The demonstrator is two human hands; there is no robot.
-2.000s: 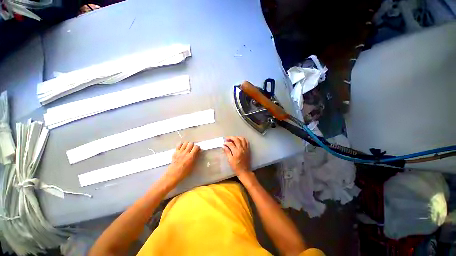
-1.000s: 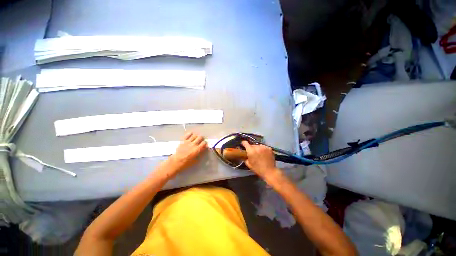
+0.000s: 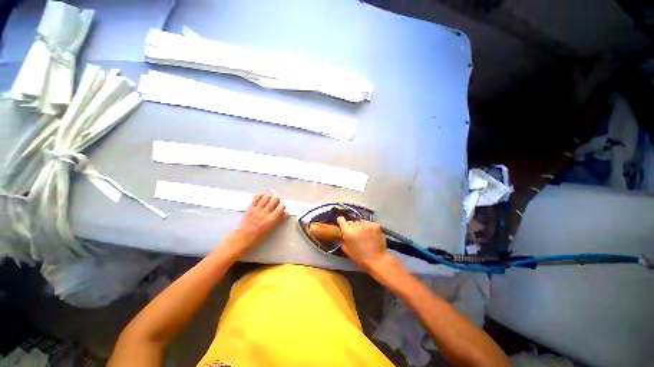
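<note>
A narrow white strip (image 3: 204, 196) lies along the table's near edge. My left hand (image 3: 263, 215) rests on it near its right part, pressing it down with the fingertips; it does not appear to grip it. My right hand (image 3: 358, 236) is closed on the handle of the steam iron (image 3: 326, 228). The iron stands over the strip's right end, its tip towards my left hand, and hides that end. A second single strip (image 3: 258, 163) lies just beyond. Farther off lie a flat stack of strips (image 3: 244, 105) and a thicker, uneven stack (image 3: 265, 68).
A tied bundle of strips (image 3: 61, 154) lies at the left, with a blockier tied bundle (image 3: 54, 57) behind it. The blue hose (image 3: 495, 267) runs from the iron to the right. White scraps (image 3: 487, 188) lie past the table's (image 3: 423, 93) right edge, beside another pale surface (image 3: 588, 251).
My right hand has left the strip, taken the iron from the right side and brought it onto the strip's right end. My left hand stays on the strip. The view has swung.
</note>
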